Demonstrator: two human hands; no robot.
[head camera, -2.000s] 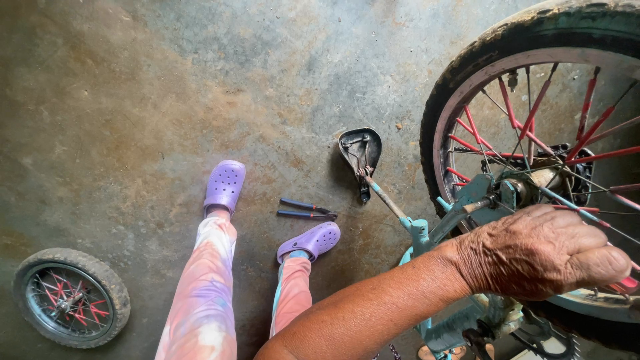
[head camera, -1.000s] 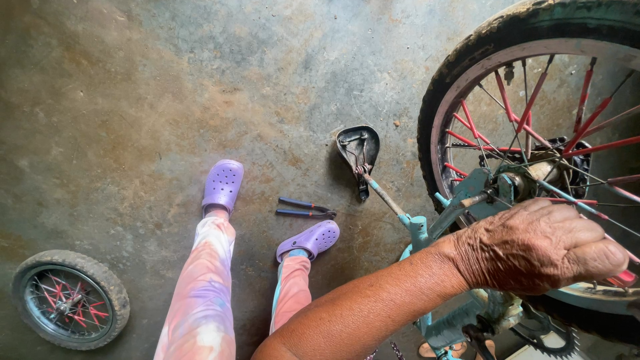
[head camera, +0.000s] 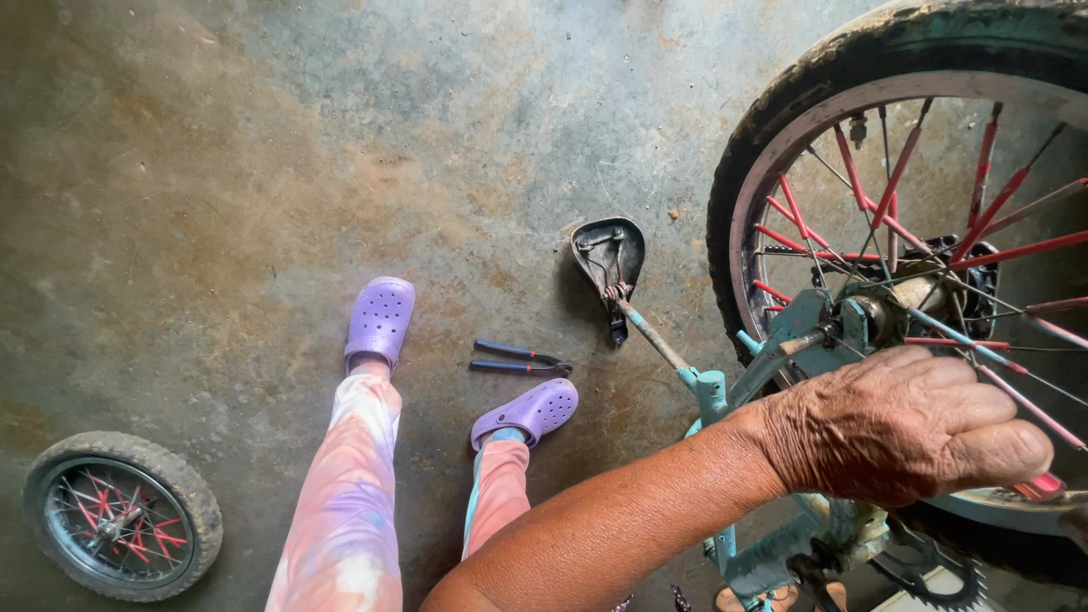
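Observation:
My left hand (head camera: 909, 429) reaches in from the lower middle, its back up and its fingers closed around a red handle or grip (head camera: 1041, 486) whose end shows below the thumb. It lies over the lower spokes of a bicycle wheel (head camera: 731, 170), close to the hub (head camera: 922, 293) and axle end. The light-blue bicycle frame (head camera: 765, 552) passes partly under my forearm. The saddle (head camera: 609, 242) shows its underside near the floor, so the bicycle stands upside down. At the right edge a small, blurred brown shape may be part of my right hand; most of it is out of view.
Pincers with blue handles (head camera: 514, 367) lie on the concrete floor between lilac clogs (head camera: 380, 319) worn by a person in tie-dyed trousers. A small spoked wheel (head camera: 123, 516) lies at lower left. A toothed chainring (head camera: 935, 569) and parts of sandals (head camera: 748, 599) show at lower right.

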